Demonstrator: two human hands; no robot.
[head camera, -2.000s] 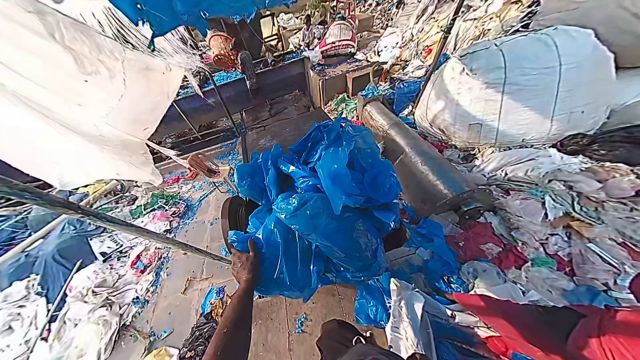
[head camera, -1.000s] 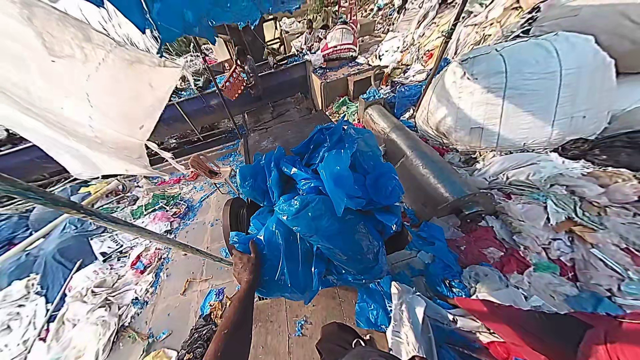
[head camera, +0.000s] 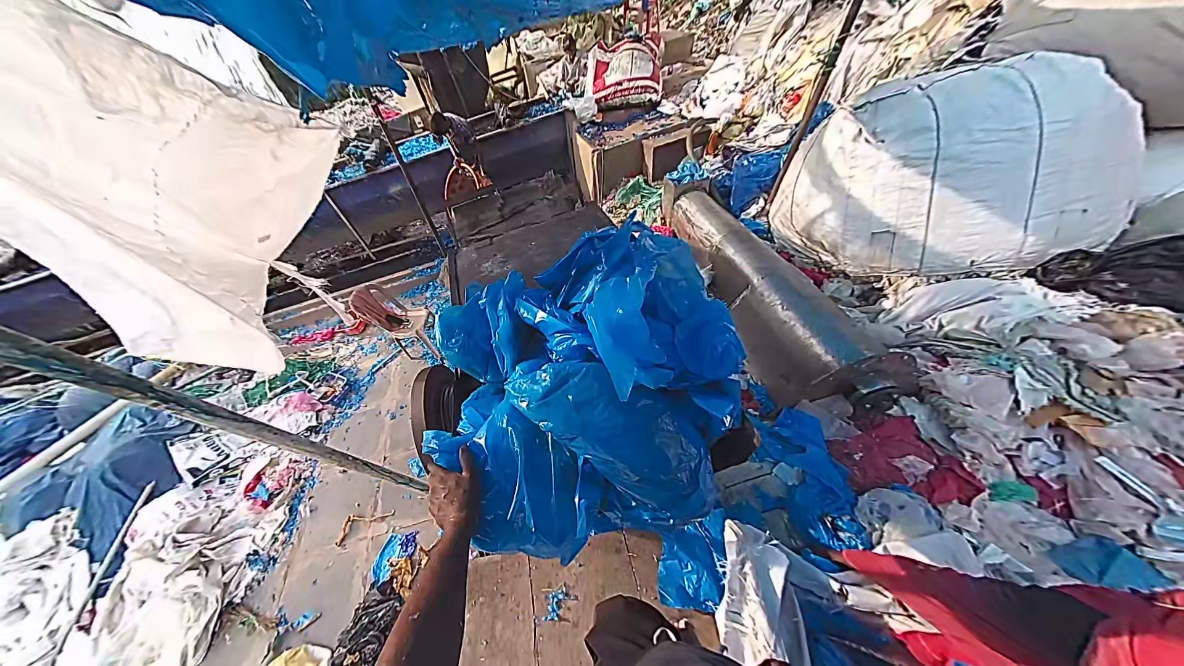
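Note:
A large heap of blue plastic film fills the middle of the view and bulges up toward me. My left hand lies against its lower left edge, the fingers partly hidden by the film; whether they grip it cannot be told. Beside that hand, a dark round wheel-like part shows behind the film. My right hand is not in view. A red sleeve or cloth reaches in at the lower right.
A metal cylinder slants behind the heap. Loose plastic scraps and a big white sack lie to the right. A pole crosses the left side below a white sheet; a blue tarp hangs above.
The orange-brown object near the trough at the upper left has shifted from frame to frame. The blue heap and my left hand have hardly moved.

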